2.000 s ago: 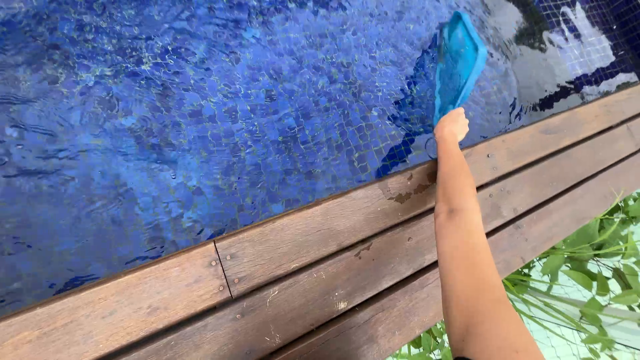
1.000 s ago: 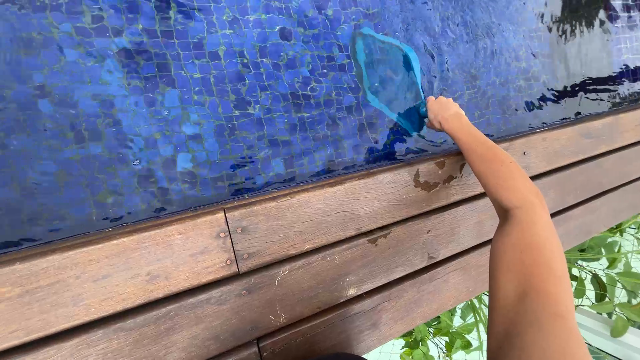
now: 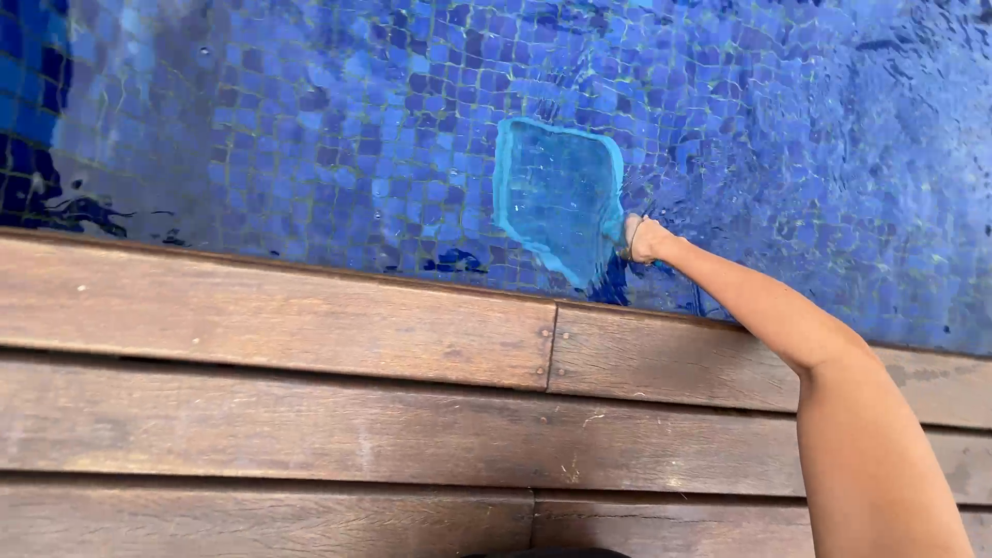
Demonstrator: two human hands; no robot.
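A blue pool skimmer net (image 3: 559, 194) with a lighter blue rim lies in the pool water, its mesh flat and see-through over the tiles. My right hand (image 3: 645, 239) is closed around the short handle end at the net's lower right, with the fingers partly under the water surface. The bare arm reaches out over the deck edge from the lower right. Nothing can be made out caught in the mesh beyond a few small pale specks. My left hand is out of the picture.
The pool (image 3: 341, 147) has blue mosaic tiles and rippled water. Along its edge runs a deck of brown wooden planks (image 3: 294, 318) with dark gaps, screws and a butt joint. A dark shape shows at the bottom edge.
The net, above or at the water's surface two seconds ago, is now in the water. My right hand has carried it left along the pool edge. The view has shifted left too.
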